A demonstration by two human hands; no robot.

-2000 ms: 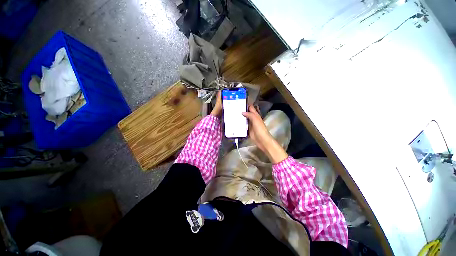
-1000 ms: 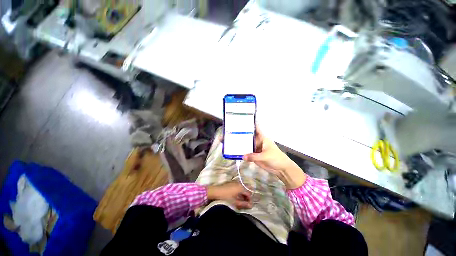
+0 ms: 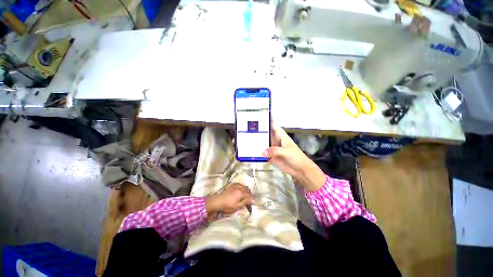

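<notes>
The smartphone (image 3: 252, 125) is upright with its screen lit, above my lap at the table's front edge. My right hand (image 3: 285, 153) holds its lower right side, with the thumb at the lower screen corner. My left hand (image 3: 231, 199) rests on my lap, on the light checked cloth, with its fingers curled. Whether it pinches the cloth or a thin cable cannot be told. A thin white line shows faintly below the phone.
The white machine table (image 3: 189, 97) carries a JUKI sewing machine (image 3: 346, 27) and yellow-handled scissors (image 3: 357, 101). A tied grey-brown bundle (image 3: 157, 165) lies at left on the bench. A blue crate (image 3: 51, 261) is at lower left, and bare wood (image 3: 405, 211) at right.
The view has swung right, squarely onto the table and machine. My left hand has left the phone and lies on my lap; my right hand still holds the phone.
</notes>
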